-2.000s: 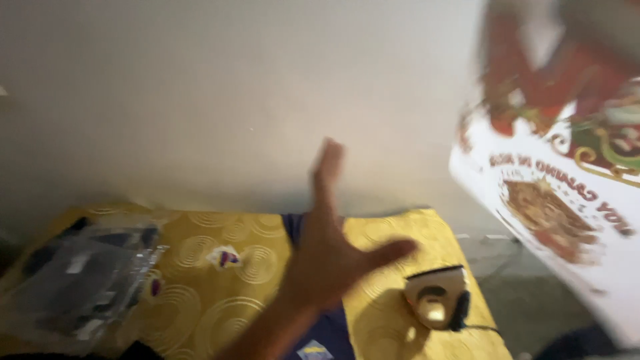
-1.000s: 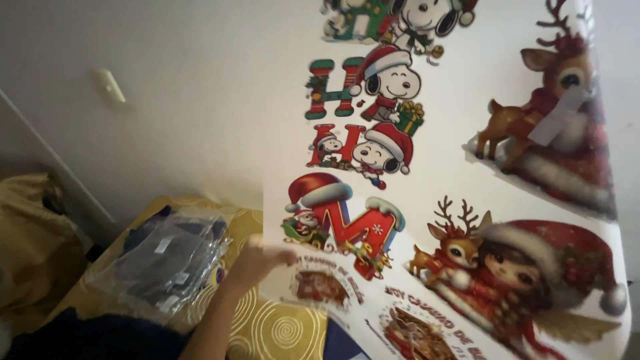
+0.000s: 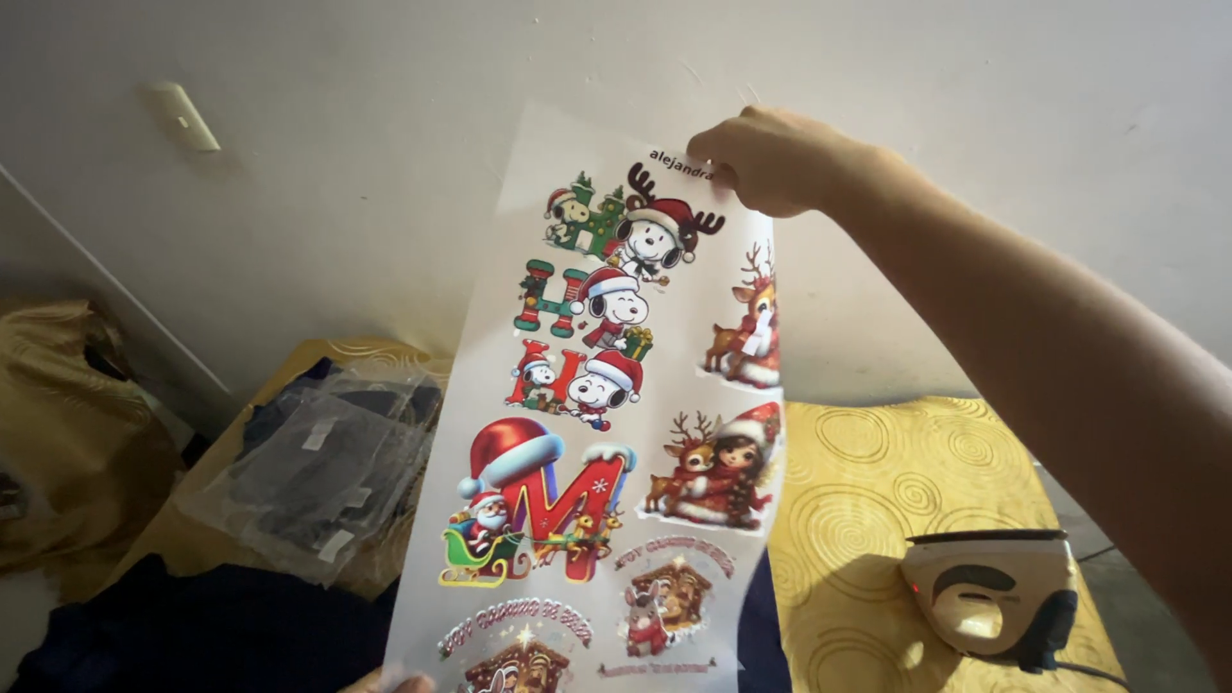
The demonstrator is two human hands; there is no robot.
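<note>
A long translucent sheet of printed Christmas transfer designs hangs upright in front of me, with cartoon dogs, a large letter M, reindeer and small stable scenes. My right hand pinches its top right corner, fingers closed on the edge. My left hand shows only as fingertips at the bottom frame edge, touching the sheet's lower left edge; the rest is out of view. A clothes iron stands on its heel on the yellow cloth to the right, its cord running off right.
Yellow patterned cloth covers the table against the wall. Clear plastic bags with dark contents lie at left, dark blue fabric nearer. Gold fabric is piled far left. A light switch is on the wall.
The sheet, earlier close at the right, now hangs near the middle. My right hand has come into view at its top corner. My left hand, spread apart two seconds ago, is now at its lower edge.
</note>
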